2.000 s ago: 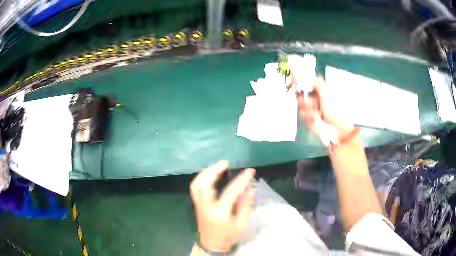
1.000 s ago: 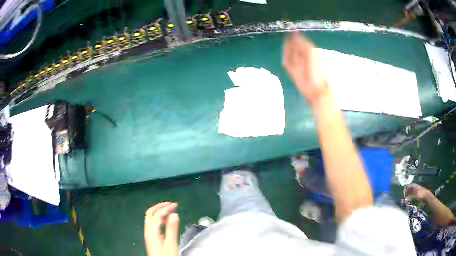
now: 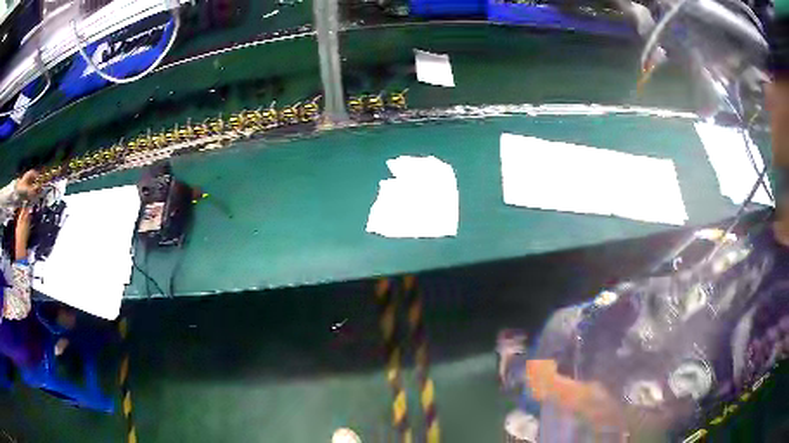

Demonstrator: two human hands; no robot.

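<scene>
Neither of my hands is in view. On the green bench, a white paper stack (image 3: 417, 203) with an uneven top edge lies near the middle. A large white sheet (image 3: 590, 180) lies flat to its right. Another white sheet (image 3: 731, 163) lies at the bench's right end. At the left, dark corded units (image 3: 164, 208) sit beside a large white sheet (image 3: 91, 247), with thin black cables hanging toward the front edge. Any writing on the papers is too washed out to read.
A grey post (image 3: 329, 65) stands behind the bench, beside a row of yellow and black parts (image 3: 251, 118). Another person's hands (image 3: 26, 186) are at the left edge. A blurred person in patterned clothing (image 3: 683, 320) is at the lower right. Yellow-black tape (image 3: 394, 346) marks the floor.
Both my hands have left the picture. The small white item with a yellow-green bit no longer shows above the paper stack. The view has shifted, and the person at right now appears larger.
</scene>
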